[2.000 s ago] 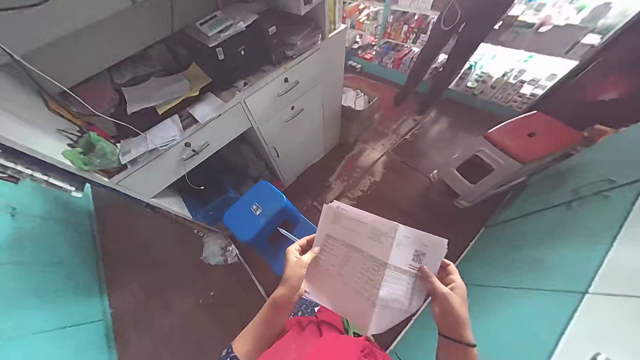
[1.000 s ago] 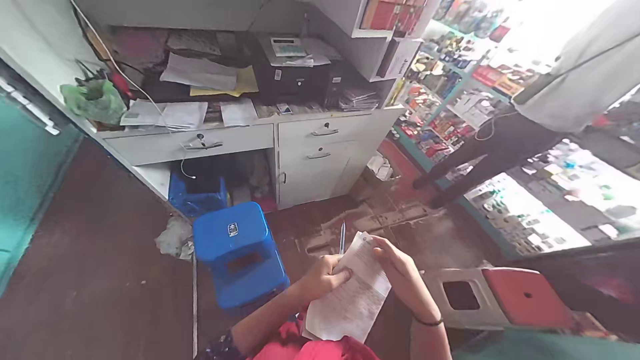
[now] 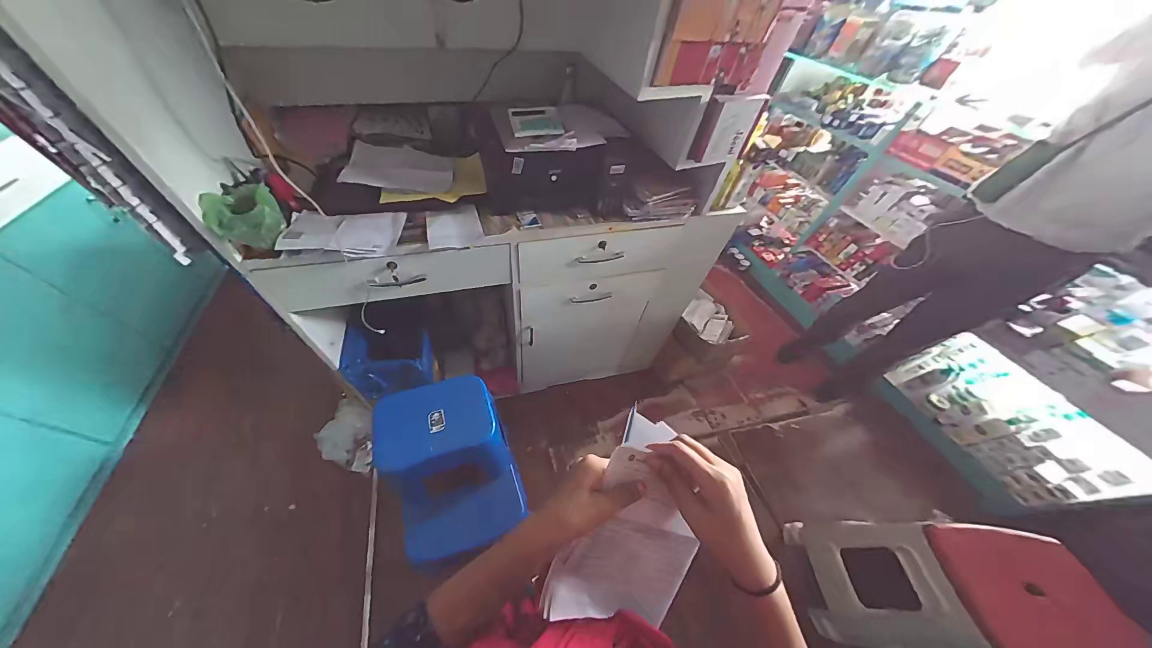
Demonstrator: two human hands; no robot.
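A bundle of printed paper sheets (image 3: 621, 562) lies between my hands above my lap, its upper end bent over. My left hand (image 3: 589, 495) is closed on the left side of the sheets near that end. With fingers bent over the top edge, my right hand (image 3: 706, 490) grips the same sheets from the right. A pen (image 3: 632, 418) points up beside the top of the papers; its lower part is hidden by the paper and my left hand.
A blue plastic stool (image 3: 445, 418) stands in front of the white desk (image 3: 585, 333). At the lower right is a red and grey stool (image 3: 1017, 576). A carton (image 3: 702, 355) sits beside the desk. A person (image 3: 972, 261) stands near the display shelves.
Two seconds ago the sheets were spread wide between both hands; now they are narrower, with the top end bent over and my hands close together. The view has turned toward the desk.
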